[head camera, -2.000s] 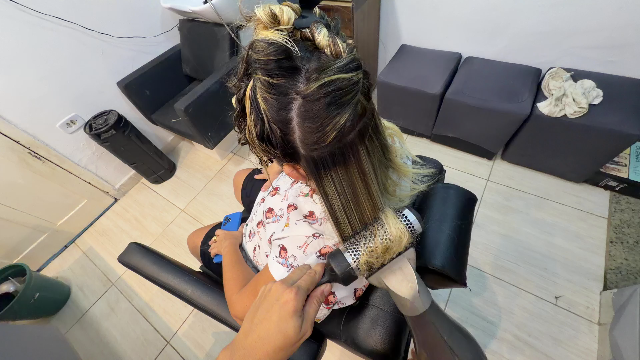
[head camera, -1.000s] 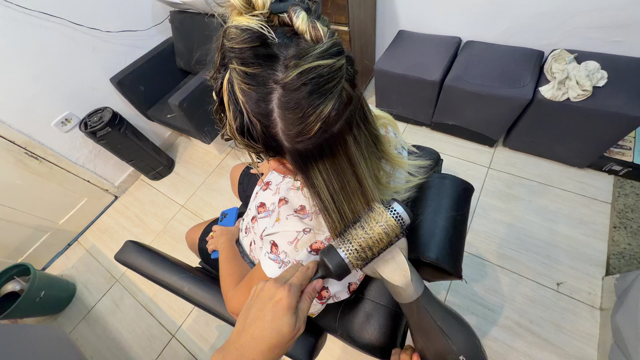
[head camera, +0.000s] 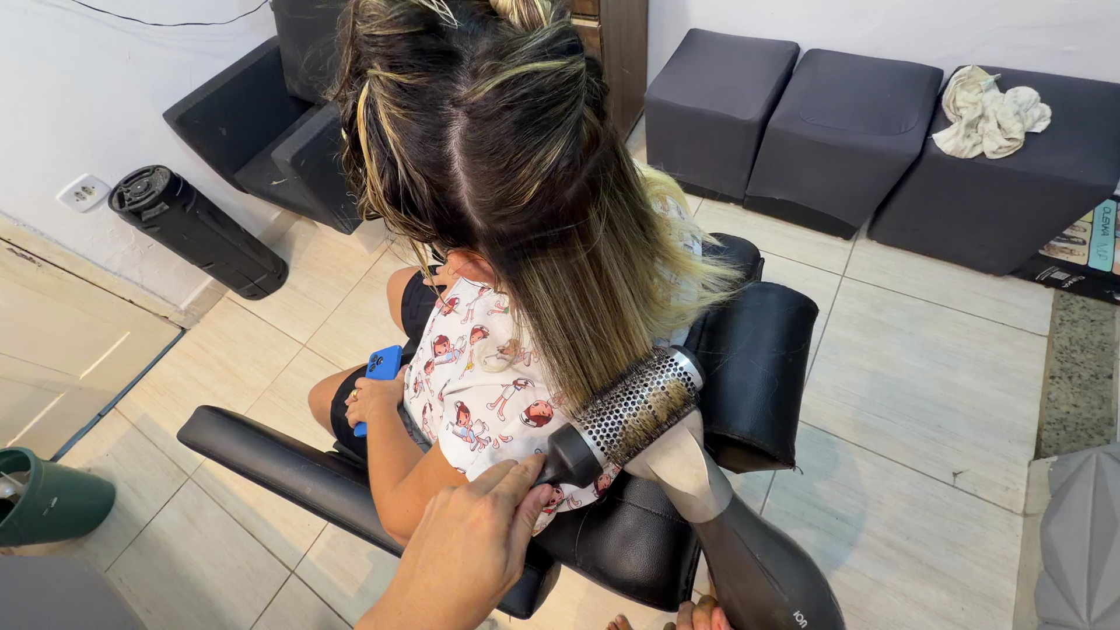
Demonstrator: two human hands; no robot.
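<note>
A round metal-barrel hairbrush [head camera: 637, 409] is held by its black handle in my left hand [head camera: 477, 534]. Strands of the seated person's straight, blond-streaked hair [head camera: 582, 297] reach down to the brush barrel. Just below the brush is the pale flattened nozzle [head camera: 682, 468] of a dark hair dryer [head camera: 770, 569]. Fingers of my right hand [head camera: 700, 615] show at the bottom edge by the dryer; most of that hand is hidden or outside the view. The upper hair is gathered on top of the head. A patterned white top covers the person's back.
The person sits in a black salon chair with a padded armrest [head camera: 289, 464] and holds a blue phone [head camera: 381, 366]. Dark stools [head camera: 717, 105] line the wall, one bearing a cloth [head camera: 989, 114]. A black cylinder [head camera: 197, 232], an armchair [head camera: 254, 122] and a green bin [head camera: 66, 499] are at left.
Fingers of my right hand have come into view at the bottom edge. The brush and dryer nozzle remain together near the ends of the hair.
</note>
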